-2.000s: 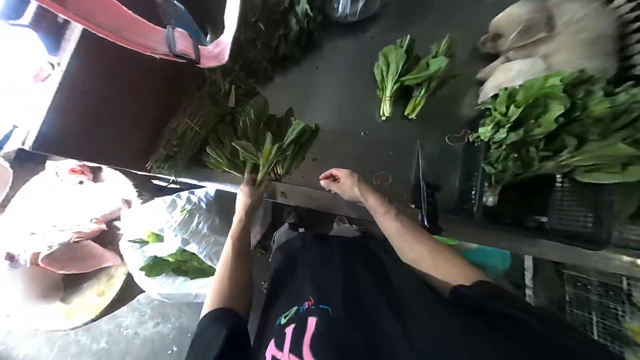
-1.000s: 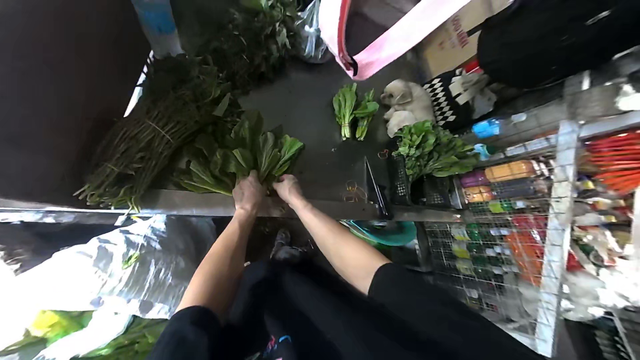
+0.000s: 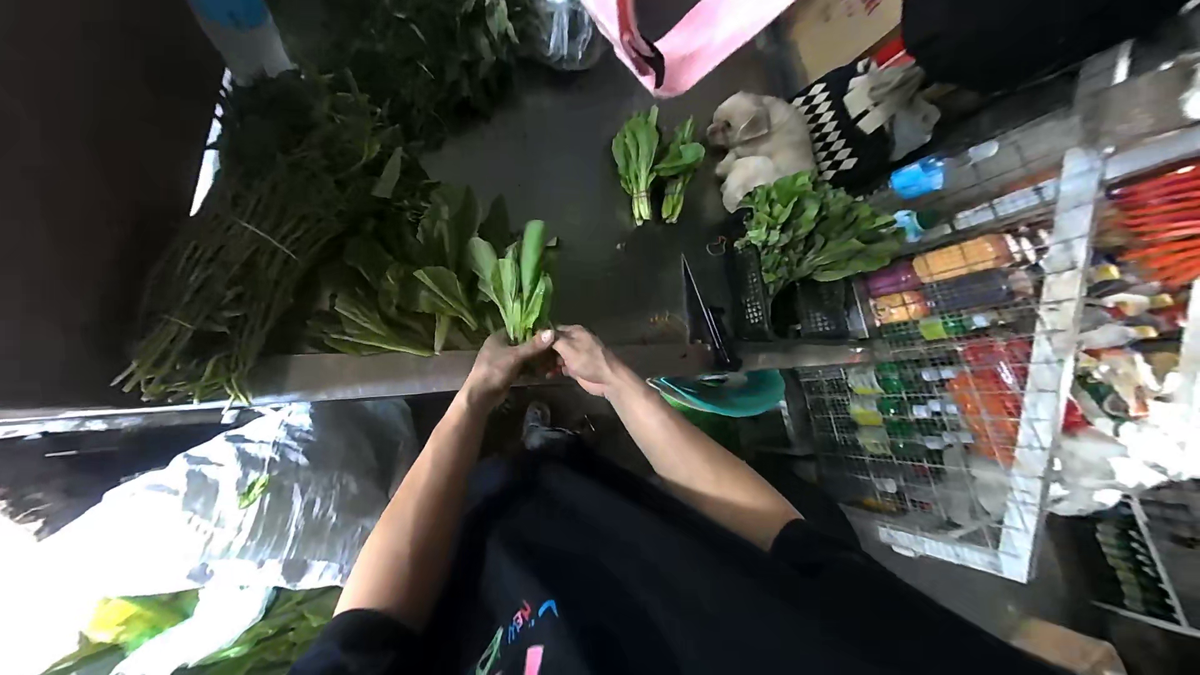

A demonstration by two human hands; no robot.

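My left hand (image 3: 503, 364) is closed round the stem ends of a small bunch of leafy greens (image 3: 517, 286), held upright over the front edge of the dark table. Touching the base of that bunch is my right hand (image 3: 583, 359), its fingertips against the left thumb; whether it grips the stems cannot be told. Loose leafy greens (image 3: 403, 309) lie just left of the hands. Two tied bunches (image 3: 637, 159) rest farther back on the table. A knife (image 3: 705, 314) lies to the right, near some rubber bands (image 3: 667, 323).
Long-stemmed greens (image 3: 244, 253) are heaped at the left. At the right, a black plastic basket (image 3: 750, 295) holds more greens, with a light-coloured dog (image 3: 764, 141) behind it. A teal basin (image 3: 736, 392) is below the table edge. Wire shelving (image 3: 1041, 375) with bottles stands farther right.
One second ago both hands were lower among the loose greens; now a small bunch stands up in my left hand, apart from the pile. Two seconds ago my right hand was away from my left.
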